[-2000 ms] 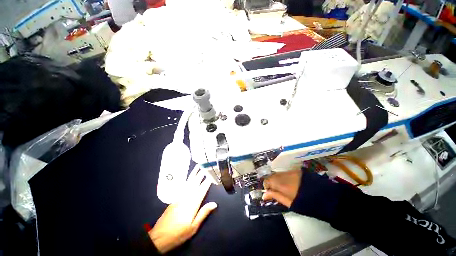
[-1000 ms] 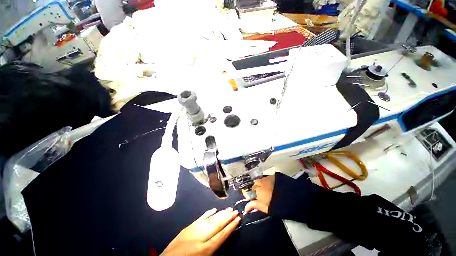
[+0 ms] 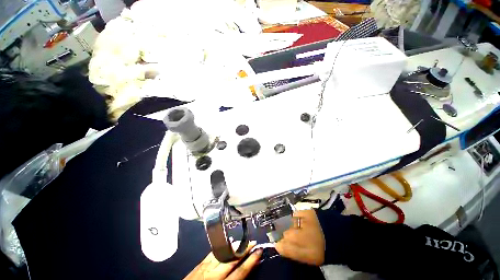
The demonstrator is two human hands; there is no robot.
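Observation:
The dark garment panel [image 3: 98,202] lies over the table left of and under the machine head. The white sewing machine [image 3: 274,158] fills the centre. My left hand [image 3: 227,268] lies on the cloth at the bottom edge, partly hidden by the machine's metal take-up cover and cut off by the frame. My right hand [image 3: 300,238] is at the needle area [image 3: 274,216], fingertips down beside the presser foot. A small white-edged piece [image 3: 267,246] shows between the hands; whether the right fingers pinch it is unclear.
The white machine lamp [image 3: 159,221] hangs left of the needle. Shears with red and yellow handles [image 3: 378,203] lie behind my right forearm. A cream cloth pile [image 3: 164,49] is behind the machine. Clear plastic [image 3: 27,175] and a black heap [image 3: 49,120] are at the left.
The view has moved closer to the machine head. My left hand has gone from flat beside the lamp to close by the needle area. My right hand stays by the presser foot, its fingers lower.

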